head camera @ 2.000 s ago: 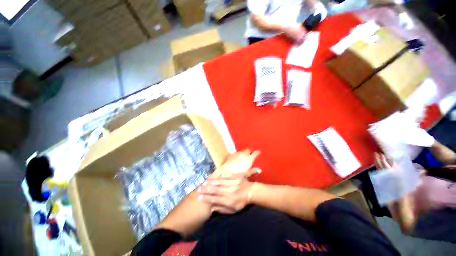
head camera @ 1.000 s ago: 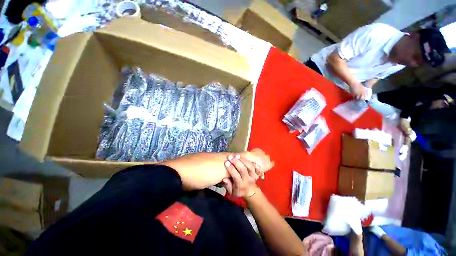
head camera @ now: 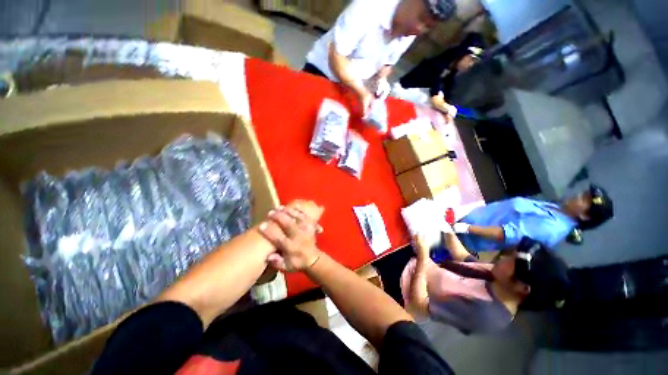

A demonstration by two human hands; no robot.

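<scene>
The open shipping carton (head camera: 124, 101) stands at the left, holding packed rows of shiny bubble bags (head camera: 146, 220) on edge. My left hand (head camera: 306, 211) reaches over the red cloth (head camera: 322, 201) near the carton's right wall. My right hand (head camera: 291, 236) lies across my left wrist, its fingers curled over it. No product shows in either hand; my left fingers are blurred and partly hidden. A pile of bubble bags (head camera: 330, 129) and a bubble bag beside it (head camera: 353, 154) lie farther back. A single bubble bag (head camera: 373, 228) lies near the table's right edge.
Two small brown cartons (head camera: 421, 161) stand mid-table. A person in white (head camera: 366, 44) handles a bag at the far side. People in blue (head camera: 513, 222) and pink (head camera: 465, 293) work at the right. Another person in dark clothing stands behind. An open box (head camera: 223, 33) stands beyond the table.
The view has swung right, so the carton sits farther left and more people show. My hands remain together, right over left wrist. The far person's hands are now nearer the piled bags.
</scene>
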